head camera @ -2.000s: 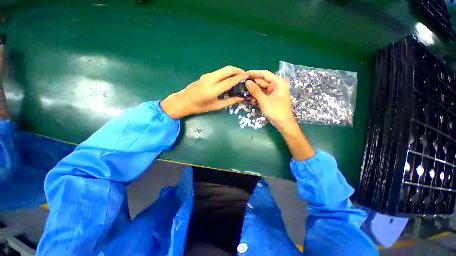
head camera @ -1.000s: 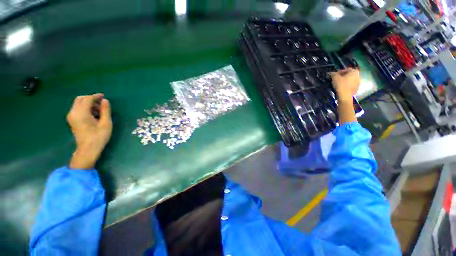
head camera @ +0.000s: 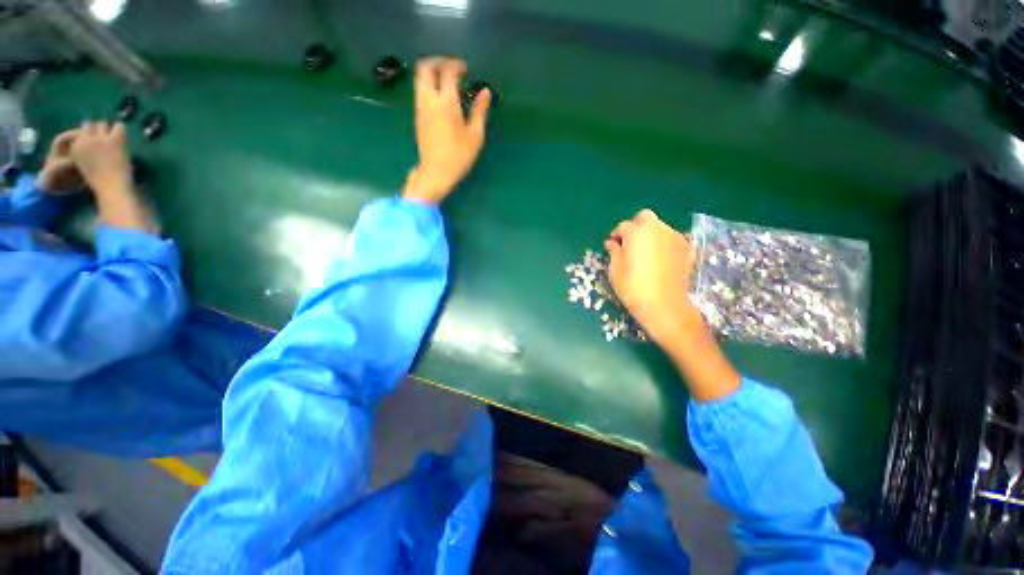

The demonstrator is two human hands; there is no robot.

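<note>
My left hand (head camera: 447,135) reaches to the far side of the green bench. A small glossy black housing (head camera: 480,90) sits at its thumb and fingers; I cannot tell whether the hand still grips it. My right hand (head camera: 654,267) is over the loose pile of silvery metal pieces (head camera: 586,281), left of the clear bag (head camera: 780,290) full of such pieces. Its fingers are bent and hide their tips and part of the pile, so I cannot tell whether it holds anything.
Two black housings (head camera: 389,71) stand left of my left hand along the far side. Black trays (head camera: 938,371) are stacked at the right. At the left, another person in a blue smock (head camera: 84,303) works with both hands near more black housings.
The view has swung left. My left hand has moved to the bench's far side. My right hand has left the black trays and come to the loose pile.
</note>
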